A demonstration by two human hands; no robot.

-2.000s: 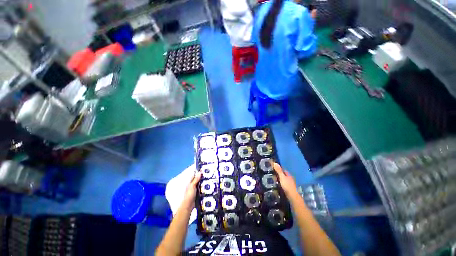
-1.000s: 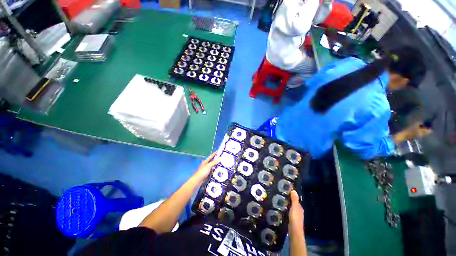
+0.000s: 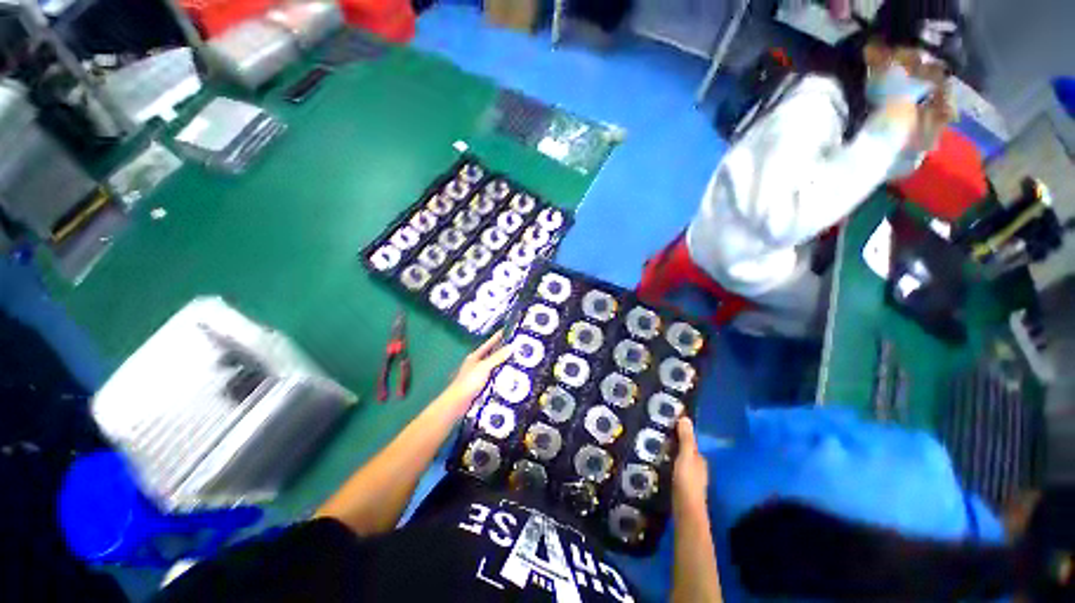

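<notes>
A black blister tray (image 3: pixel 586 383) with rows of silver-white ring modules is held flat at my front, between both hands. My left hand (image 3: pixel 486 368) grips its left edge, thumb on top. My right hand (image 3: pixel 690 462) grips its right edge. The fingers under the tray are hidden. A second black tray of ring modules (image 3: pixel 469 245) lies on the green bench just beyond the held tray, whose far left corner overlaps it in view. I cannot tell if the two trays touch.
Red-handled pliers (image 3: pixel 395 363) and a white stack (image 3: pixel 212 406) lie on the green bench (image 3: pixel 330 153). A small-parts tray (image 3: pixel 519 118) is near its far edge. A person in white (image 3: pixel 778 189) sits on a red stool; a blue-clothed person (image 3: pixel 837 471) is close at right.
I have moved closer to the left bench with the held tray; the bench tray, pliers and white stack now appear nearer. The blue-clothed person has shifted to the lower right of view.
</notes>
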